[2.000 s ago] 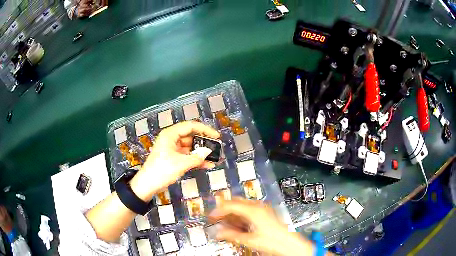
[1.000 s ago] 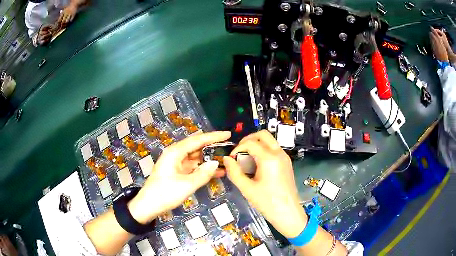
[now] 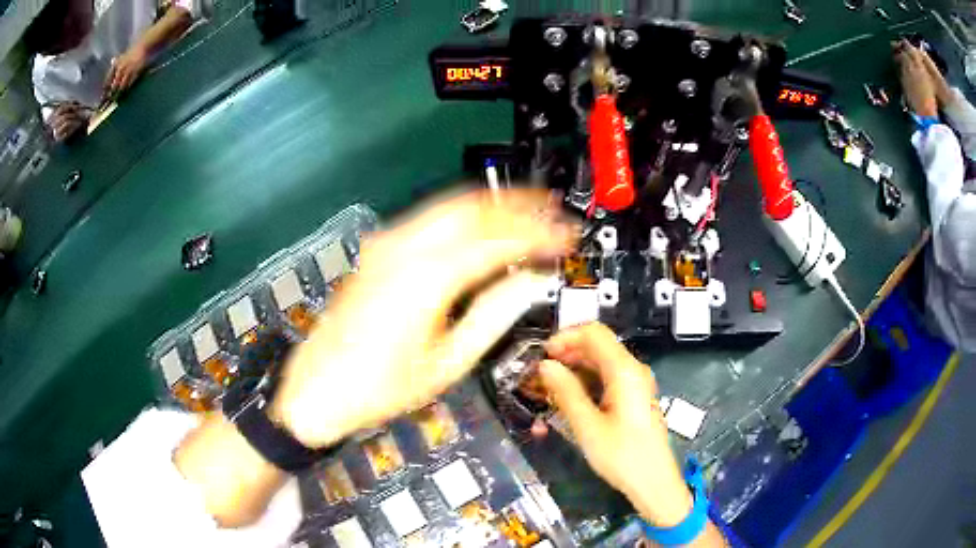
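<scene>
My left hand (image 3: 428, 310) is blurred by motion. It reaches over the tray to the fixture's left station, fingers and thumb apart, with nothing visible between them. My right hand (image 3: 615, 417) grips the edge of a small dark housing (image 3: 517, 383) with thumb and fingers, in front of the fixture. The black fixture (image 3: 664, 96) has two raised red toggle handles. Its left nest (image 3: 579, 306) and right nest (image 3: 691, 310) each show a pale square and an orange-brown flex. The clear blister tray (image 3: 487, 428) of display modules lies partly under my left arm.
Digital readouts (image 3: 472, 74) flank the fixture. A white power strip (image 3: 805, 244) with a cable lies at its right. A loose display module (image 3: 683, 417) lies by my right hand. Another dark housing (image 3: 198, 252) lies at left. Other people's hands show at upper left and right.
My left hand has left the housing and moved up and right to the fixture. My right hand stays at the housing, now lower in view. The left readout's digits have changed.
</scene>
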